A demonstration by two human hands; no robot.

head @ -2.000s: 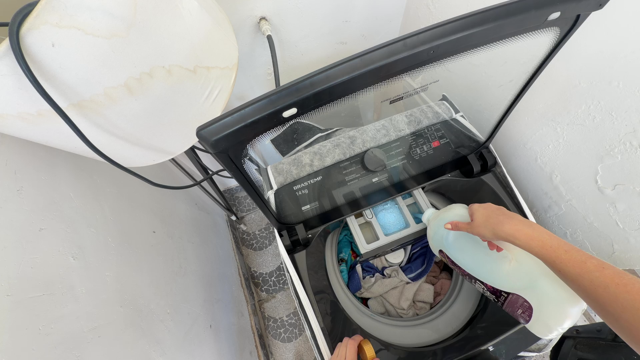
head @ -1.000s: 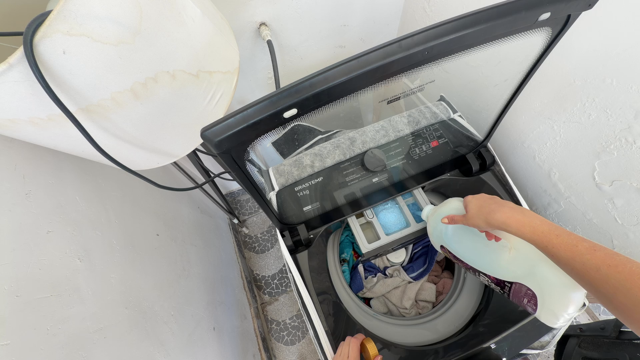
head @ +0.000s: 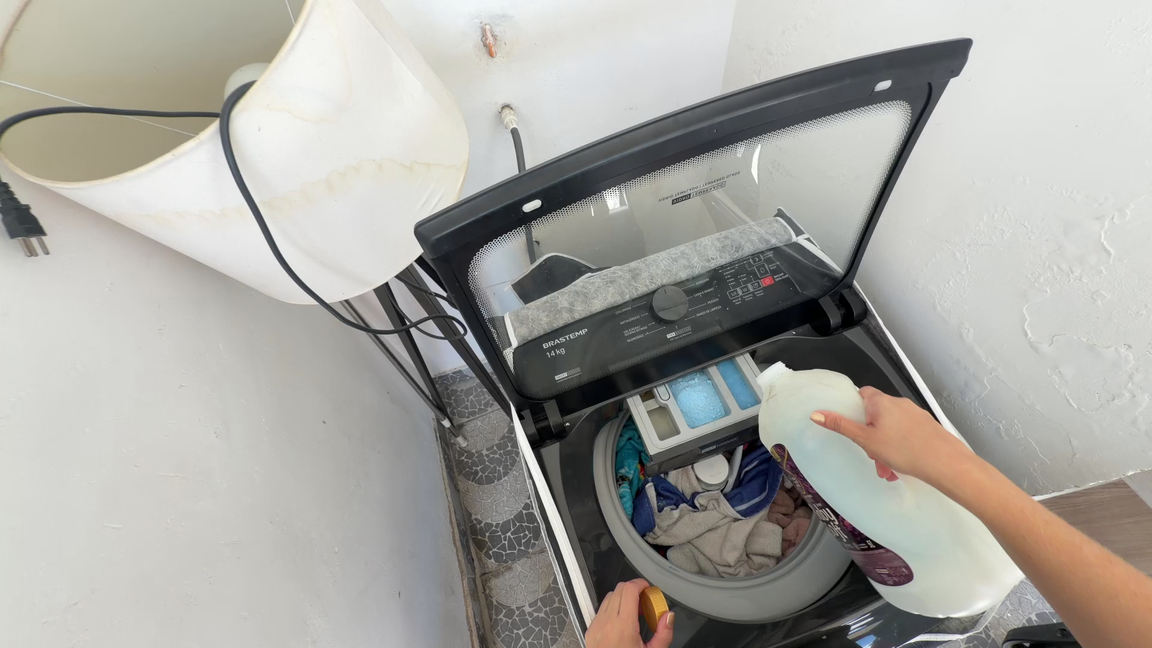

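Observation:
My right hand (head: pixel 900 432) grips a large translucent plastic bottle (head: pixel 864 486) with a dark purple label, tilted with its mouth close to the right end of the detergent drawer (head: pixel 652 432). Blue liquid lies in two compartments of this pulled-out drawer. At the washer's front edge, my left hand (head: pixel 621 616) holds a gold-coloured cap (head: pixel 653 608) between its fingers. Below the drawer, the drum of the top-loading washing machine (head: pixel 621 531) contains beige, blue, teal and brownish clothes (head: pixel 720 535). Any stream from the bottle cannot be made out.
The washer's raised transparent lid (head: pixel 693 112) leans back over the control panel (head: pixel 612 337). To the left are a large stained white lampshade (head: pixel 360 180) and a black cord with its plug (head: pixel 20 220). Walls flank the machine, and a hose (head: pixel 517 148) runs down behind it.
The view has shifted somewhat, showing more of the lampshade and the plug. My right hand still holds the tilted bottle at the drawer, and my left hand still holds the cap.

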